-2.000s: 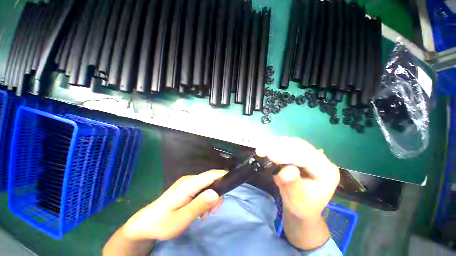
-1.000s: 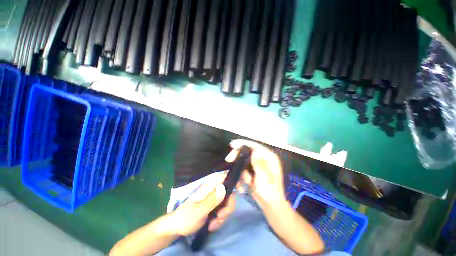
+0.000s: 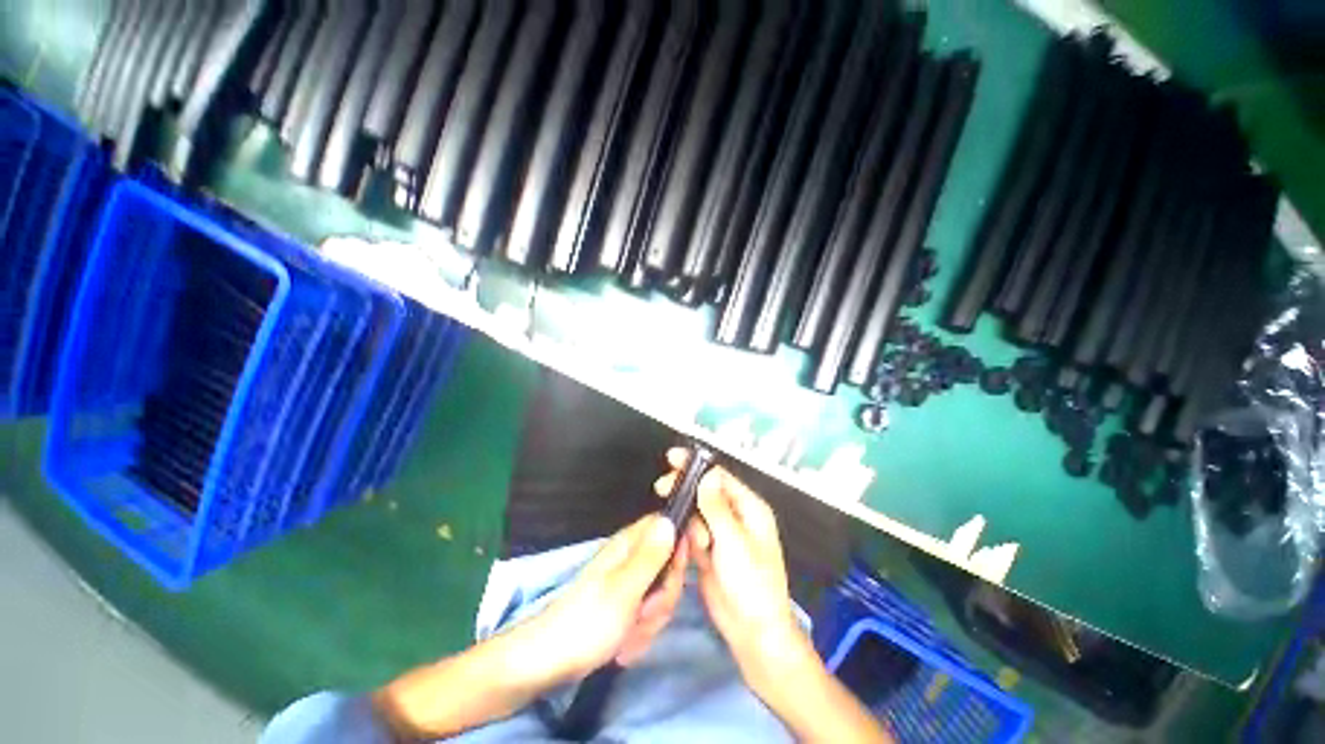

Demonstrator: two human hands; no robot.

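A black tube (image 3: 686,503) is held over the lap, tilted, its upper end near the bench's front edge and its lower end over the blue clothing. My left hand (image 3: 631,579) is closed around its middle. My right hand (image 3: 738,558) has its fingers around the upper end. Whether a small ring sits on that end cannot be told. Black tubes lie side by side on the green bench in a left group (image 3: 610,160) and a right group (image 3: 1119,233). Small black rings (image 3: 930,371) lie loose near their ends.
A blue basket (image 3: 186,560) with dark tubes stands at lower left, more baskets beside it. Another blue basket (image 3: 1003,715) is under the bench. A clear plastic bag (image 3: 1253,509) with black parts lies at right. Pale torn strips (image 3: 843,477) line the bench edge.
The view has turned and shifted. My hands have come closer together on the tube, which has swung from a flatter slant to a steeper one. My right hand has moved in from the right.
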